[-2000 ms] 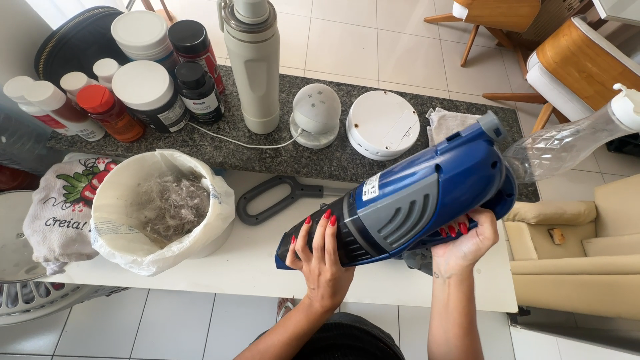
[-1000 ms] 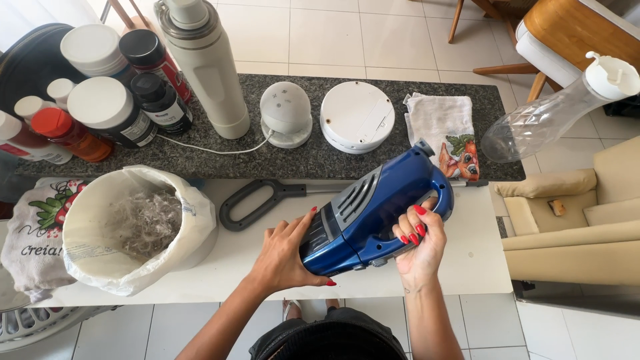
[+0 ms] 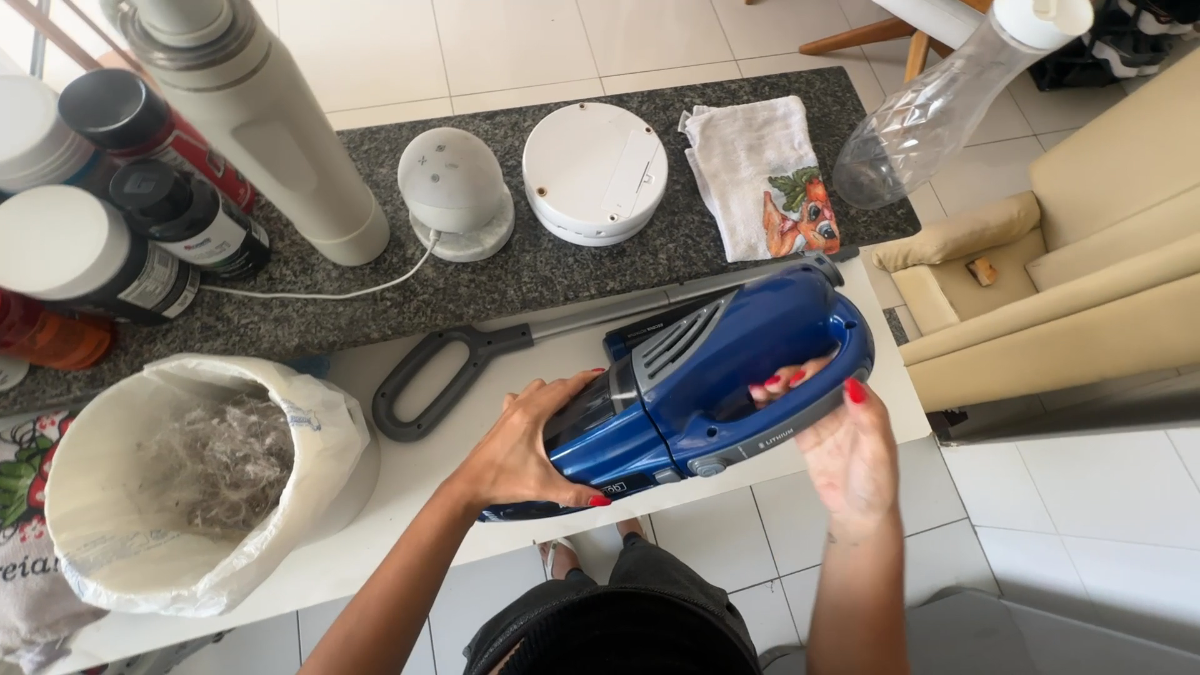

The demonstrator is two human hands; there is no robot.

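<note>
A blue and grey handheld vacuum cleaner [image 3: 741,347] lies tilted over the white counter, its dark clear dust cup toward the left. My left hand [image 3: 534,445] clasps the dust cup end, thumb on the near side. My right hand [image 3: 844,441] is at the looped handle, some fingers inside the loop and the palm turned up. Behind the cleaner rests a grey tube with a loop handle [image 3: 427,384]. At the left, a lined white bin [image 3: 328,469] holds greyish dust and hair.
On the granite ledge [image 3: 469,291] stand a tall flask [image 3: 272,131], a smart speaker [image 3: 452,183], a round white device [image 3: 595,173], a folded cloth [image 3: 750,169], a clear bottle [image 3: 909,141] and several jars [image 3: 84,253]. A white cable [image 3: 347,294] crosses the ledge.
The vacuum cleaner has turned and come lower over the counter, uncovering the folded cloth. My right hand's grip on the handle has loosened since a second ago. The view has shifted closer.
</note>
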